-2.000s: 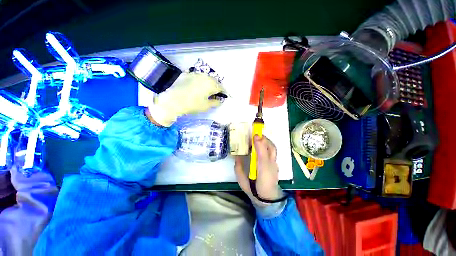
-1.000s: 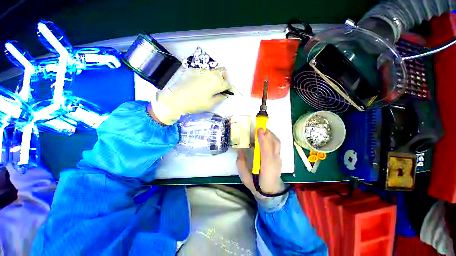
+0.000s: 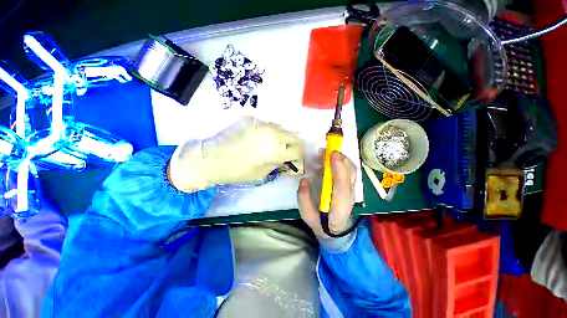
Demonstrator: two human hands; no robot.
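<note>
My left hand (image 3: 239,154), in a pale glove, is over the white mat (image 3: 280,56) with a small black part (image 3: 288,166) at its fingertips. It covers most of the clear lamp body section; a little of the clear shell shows below the glove. My right hand (image 3: 329,195) holds the soldering iron (image 3: 332,149) by its yellow handle, tip pointing up and away. The cream block is mostly hidden behind my left fingers. Small black-and-white components (image 3: 236,76) lie loose on the mat beyond my left hand.
The solder wire spool (image 3: 169,68) is at the back left, and lit balloon-dog lamps (image 3: 59,118) are at far left. A red sheet (image 3: 329,65), concentric black rings (image 3: 393,92), a cup of silvery bits (image 3: 395,146) and a yellowish tray (image 3: 503,194) are right. Red trays (image 3: 463,267) stand lower right.
My left hand has moved toward me and right, over the shell and cream block, uncovering the component pile. The right hand keeps the iron. The camera view has shifted slightly.
</note>
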